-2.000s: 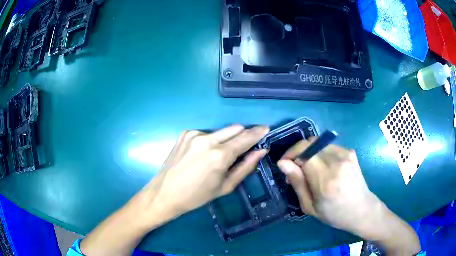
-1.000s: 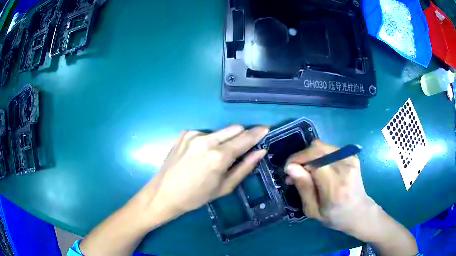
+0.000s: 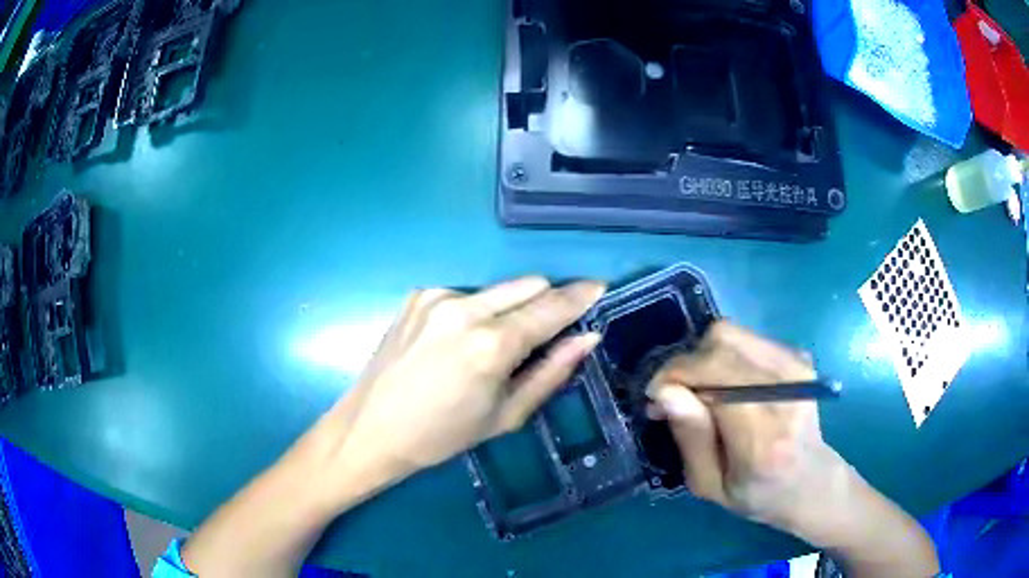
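A black plastic housing lies tilted on the green mat, its rectangular windows at the lower left and its deeper recess at the upper right. My left hand rests over its left edge, fingers gripping the frame. My right hand holds a thin dark pen-like tool, perhaps tweezers, over the recess. The tool's shaft points right, nearly level. Its tip is hidden by my fingers and the dark recess.
A black press fixture stands behind the housing. At right are a card of black dots, a squeeze bottle, a blue tray and a red bin. Several black housings lie at left on the green mat.
The tool has swung from sloping up to the right to nearly level, and my right hand has shifted slightly. My left hand and the housing have stayed almost still.
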